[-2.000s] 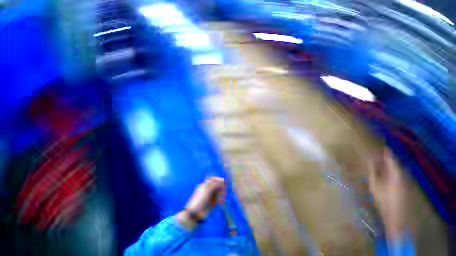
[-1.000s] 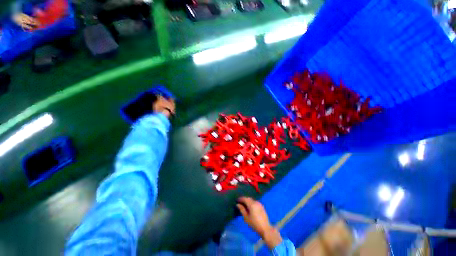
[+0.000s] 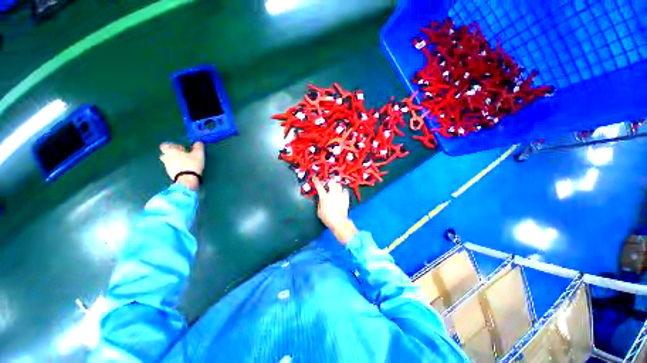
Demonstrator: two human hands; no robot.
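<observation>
A blue-framed handheld device (image 3: 203, 103) with a dark screen lies on the green bench. My left hand (image 3: 183, 163) is just below its lower end, fingers apart and holding nothing, the thumb tip close to the device's edge. A second blue-framed device (image 3: 72, 141) lies tilted further left. Red spring clamps (image 3: 340, 138) lie in a loose heap right of the first device. My right hand (image 3: 332, 201) is at the heap's near edge with its fingertips at the clamps; whether it grips one cannot be told.
A blue clamp bin (image 3: 468, 144) lies tipped at the upper right with more red clamps (image 3: 477, 81) inside. A wire rack (image 3: 546, 264) with tan cardboard sheets (image 3: 500, 301) stands at the lower right, over blue floor with a yellow line (image 3: 434, 211). A green line crosses the bench's far side.
The nearer device has turned more upright in view, and my left hand has come off it toward me. My right hand has moved up to the clamp heap. The view has shifted.
</observation>
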